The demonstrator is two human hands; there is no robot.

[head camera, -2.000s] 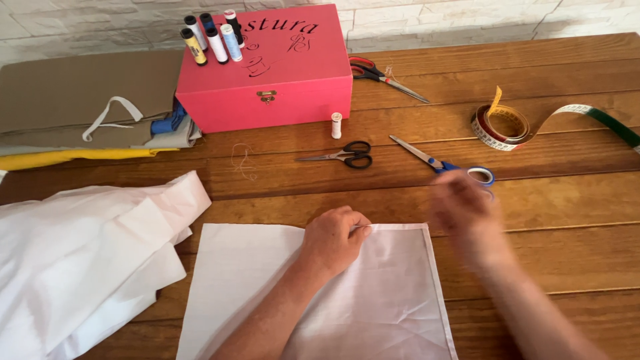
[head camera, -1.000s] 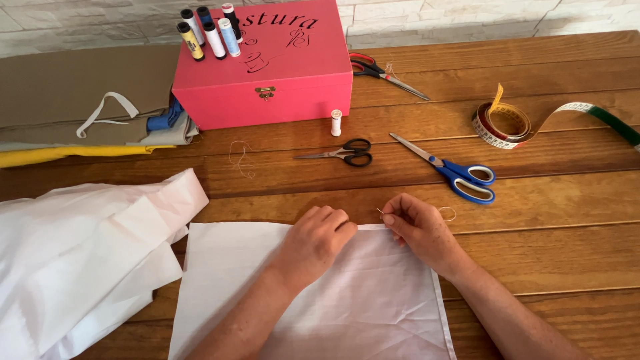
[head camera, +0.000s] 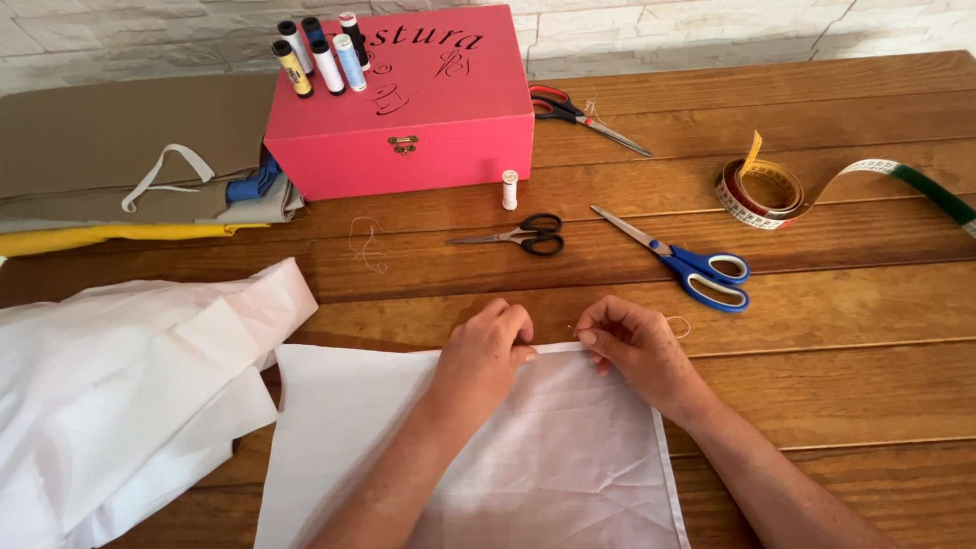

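Observation:
A white cloth [head camera: 564, 457] with folded edges lies flat on the wooden table. My left hand [head camera: 492, 351] pinches its folded top edge near the middle. At the top right corner, my right hand [head camera: 621, 343] holds a thin sewing needle [head camera: 572, 328] between thumb and fingertips, its tip pointing left above the fold. A loop of thread [head camera: 679, 327] shows behind that hand. Small black-handled scissors [head camera: 526, 235] and blue-handled fabric scissors [head camera: 675, 263] lie beyond the hands. A spool of white thread [head camera: 510, 191] stands near the box.
A pink sewing box [head camera: 412, 114] with several thread spools [head camera: 328, 67] stands at the back. Red-and-black scissors [head camera: 587, 118] lie beside it. A tape measure [head camera: 762, 194] is at right; folded fabrics [head camera: 130, 145] and crumpled white cloth [head camera: 137, 366] are at left. Loose thread [head camera: 371, 248] lies between.
Two seconds ago my right hand was a blur over the blue scissors' handles; it has come down to the cloth's top right corner. My left hand has stayed at the top edge.

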